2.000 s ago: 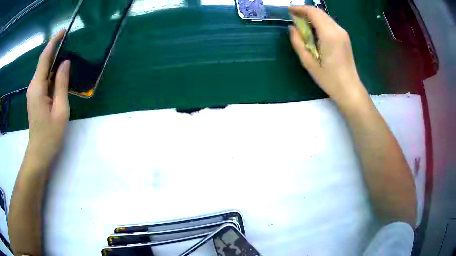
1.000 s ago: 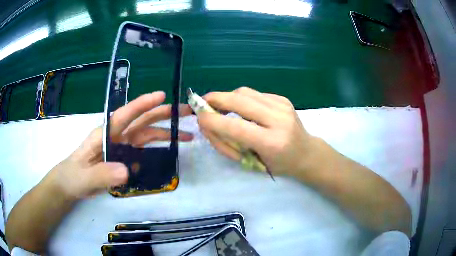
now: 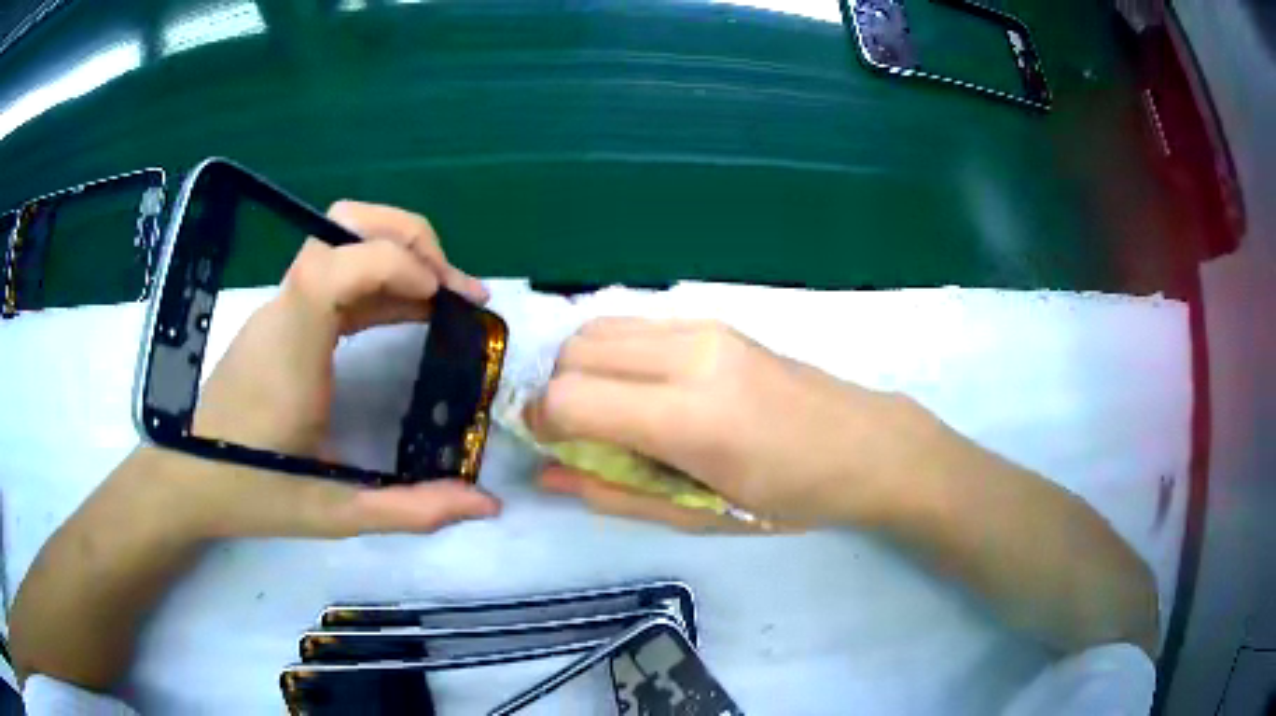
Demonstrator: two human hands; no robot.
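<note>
A phone middle frame [image 3: 445, 367] is tilted over the white cloth, its wide black section and orange-gold edge strip [image 3: 488, 396] turned to the right. My left hand [image 3: 301, 336] holds it by its long sides, fingers at the upper side and thumb at the lower side. The hand shows through the window. My right hand [image 3: 672, 413] holds a yellow-taped hand tool [image 3: 637, 473], its pale front end close to the orange-gold strip. Whether the tip touches the strip cannot be told.
Several overlapping frames [image 3: 490, 607] lie at the near edge of the white cloth [image 3: 868, 602], one slantwise. On the green belt [image 3: 672, 154], frames lie at left [image 3: 149, 231], and another lies at upper right [image 3: 896, 70]. Grey housing stands at right.
The held frame has turned from upright to sideways, its orange end now facing right. The tool has come down to that end. On the belt, the frames at left and upper right have shifted leftward.
</note>
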